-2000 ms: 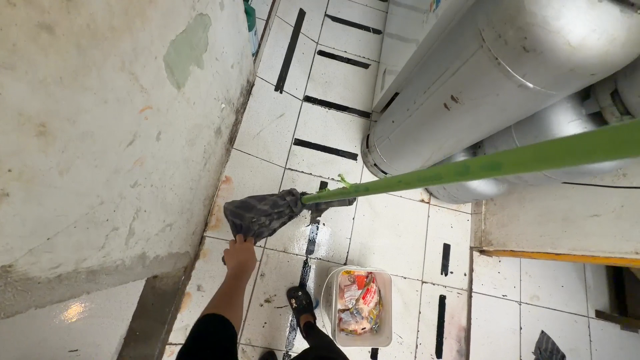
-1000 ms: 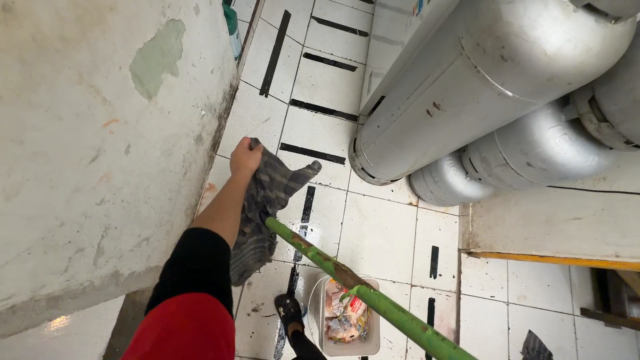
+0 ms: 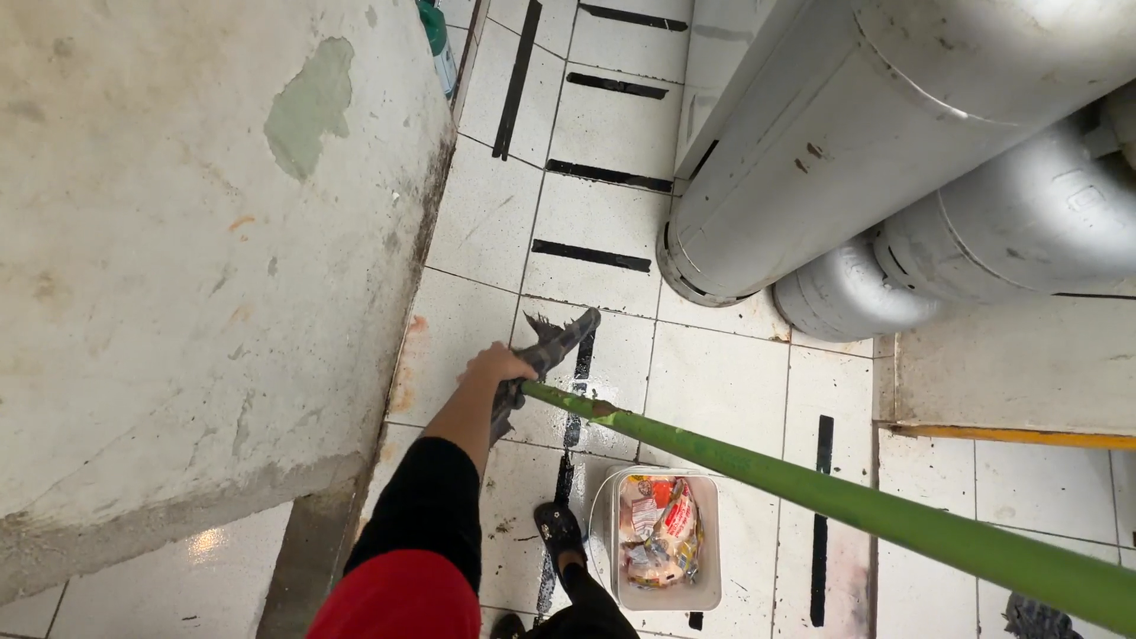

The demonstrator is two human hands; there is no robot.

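A long green pole [image 3: 754,461] slants from the lower right edge to a dark patterned cloth [image 3: 559,346] wrapped about its far end, close above the tiled floor. My left hand [image 3: 499,366] grips this cloth beside the end of the pole, with the fingers partly hidden. The cloth looks bunched, and one narrow part of it sticks out toward the upper right. My right hand is out of view, so what it touches is hidden.
A square white bucket [image 3: 713,550] with plastic wrappers stands by my feet. Large grey metal gas cylinders [image 3: 799,160] are at the right. A stained wall [image 3: 222,222] rises on the left. Black tape strips [image 3: 590,256] mark the white floor tiles. A dark rag [image 3: 1038,617] lies at the lower right.
Two seconds ago the cloth hung to the left of the pole's end; a second ago it was spread out more. Now it is bunched around the end, and my left hand has moved closer to the pole.
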